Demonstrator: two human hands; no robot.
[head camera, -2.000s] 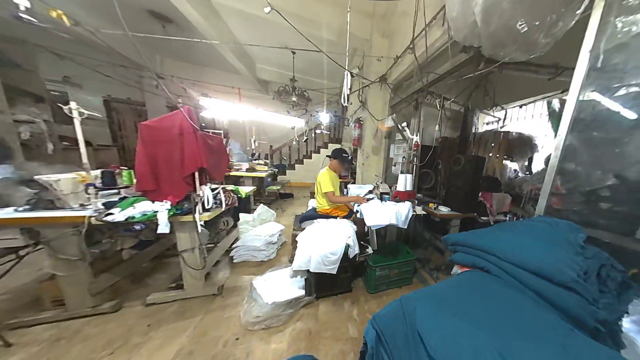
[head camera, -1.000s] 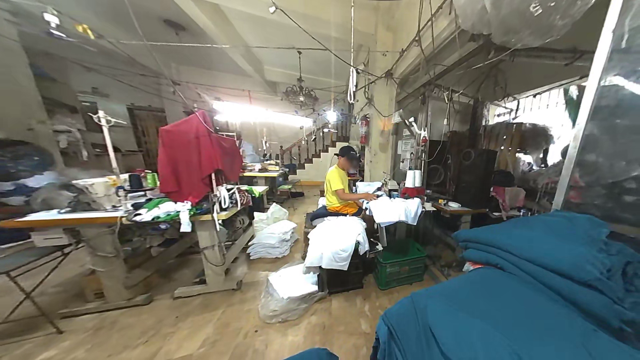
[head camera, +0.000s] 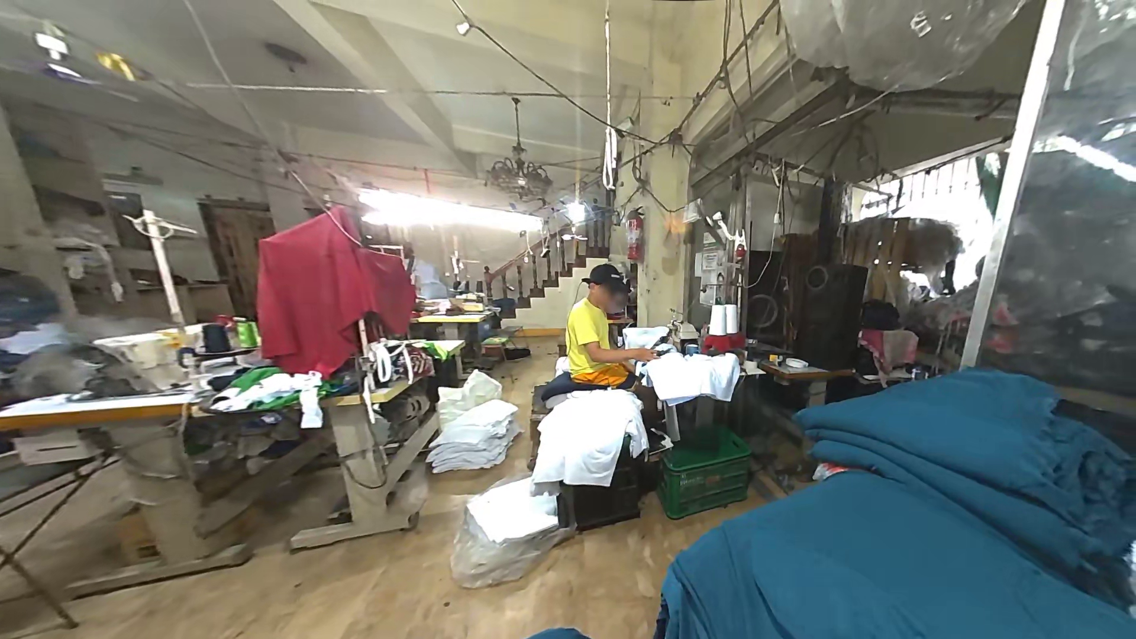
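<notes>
Neither my left hand nor my right hand shows in the head view. Closest to me is a large heap of teal fabric (head camera: 887, 550) at the lower right, with folded layers of the same cloth (head camera: 941, 417) on top. A small teal piece (head camera: 559, 634) peeks in at the bottom edge. Farther off, a person in a yellow shirt and black cap (head camera: 590, 333) sits at a sewing station, hands at white cloth (head camera: 692, 377) draped over its edge. White thread cones (head camera: 724, 318) stand behind that cloth.
A green plastic crate (head camera: 706, 475) sits beside draped white garments (head camera: 590, 435). On the floor are a clear plastic bag of white cloth (head camera: 510, 532) and a white fabric stack (head camera: 475, 435). Red cloth (head camera: 319, 293) hangs above a work table (head camera: 115, 406) at left. A metal-framed panel (head camera: 1012, 186) stands right.
The view has turned slightly left, so the room sits farther right in the frame. The seated person stays at the station with the white cloth.
</notes>
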